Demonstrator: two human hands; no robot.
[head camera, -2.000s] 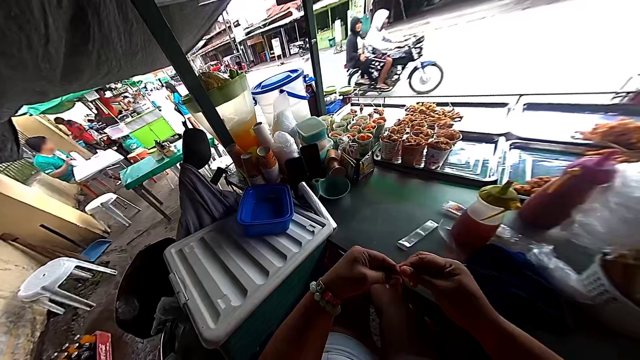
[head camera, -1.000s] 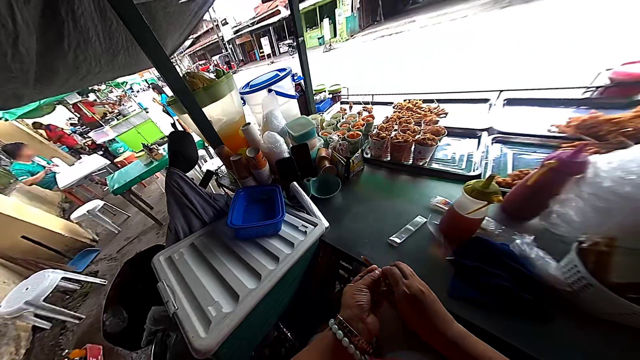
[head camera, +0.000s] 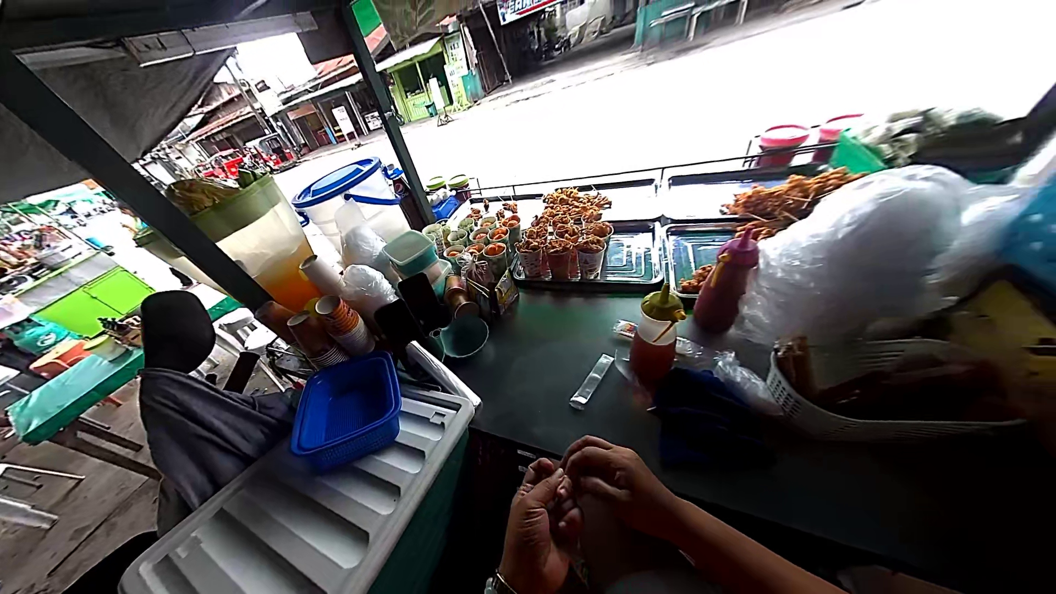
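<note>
My left hand (head camera: 540, 520) and my right hand (head camera: 615, 478) meet at the fingertips, just in front of the dark counter's (head camera: 528, 371) near edge. Whether anything small lies between the fingers cannot be told. Beyond them a small clear plastic packet (head camera: 591, 382) lies flat on the counter. To its right stands a squeeze bottle of reddish sauce (head camera: 652, 342) with a greenish cap, and behind that a dark red squeeze bottle (head camera: 726, 285). A dark blue cloth (head camera: 705, 417) lies to the right of my hands.
At the left, a blue plastic basket (head camera: 346, 412) sits on a white cooler lid (head camera: 272, 511). Cups of fried food (head camera: 561, 257) stand on metal trays behind the counter. Paper cups (head camera: 342, 322) and drink containers are at the back left. A white basket (head camera: 833, 417) and plastic bags (head camera: 850, 247) fill the right.
The view has turned toward the right. The motorcycle with two riders, seen on the road two seconds ago, is out of view. My hands stay together at the fingertips.
</note>
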